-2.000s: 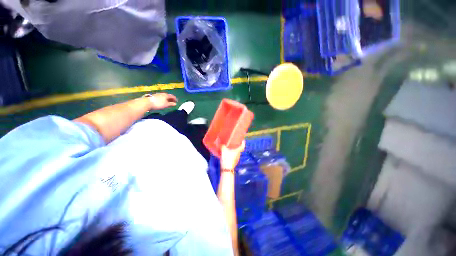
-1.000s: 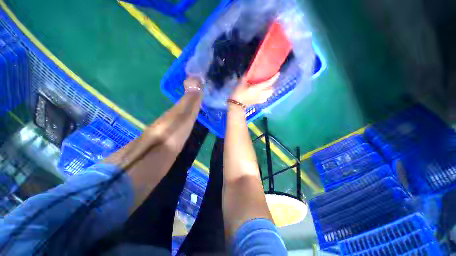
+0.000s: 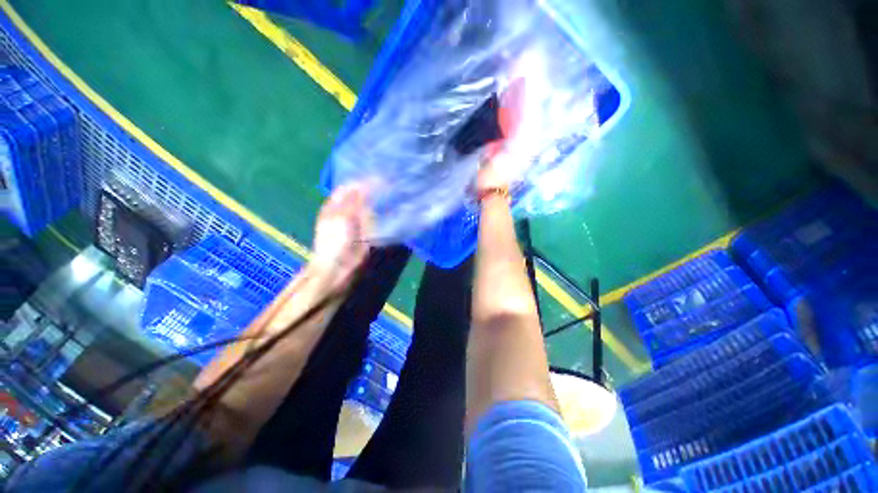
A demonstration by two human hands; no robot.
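A blue plastic crate (image 3: 445, 246) lined with a clear plastic bag (image 3: 424, 135) stands on the green floor in front of me. Black parts (image 3: 477, 127) show through the bag's opening. The red bin (image 3: 513, 108) is inside the crate, mostly hidden by the film. My right hand (image 3: 496, 169) is at the red bin's near end, partly covered by film and blurred; it holds the bin. My left hand (image 3: 345, 223) is at the crate's near left corner and grips the edge of the clear bag.
A round stool (image 3: 582, 402) with a pale yellow seat and dark legs stands near my right arm. Stacked blue crates (image 3: 722, 395) are at the right. More blue crates (image 3: 207, 289) and a dark tray (image 3: 130, 231) are at the left. Yellow lines (image 3: 298, 60) mark the floor.
The clear bag is now pulled across the crate, covering most of the black parts and red bin. My left hand moved down and left; my right hand moved slightly right, and the bin sits lower.
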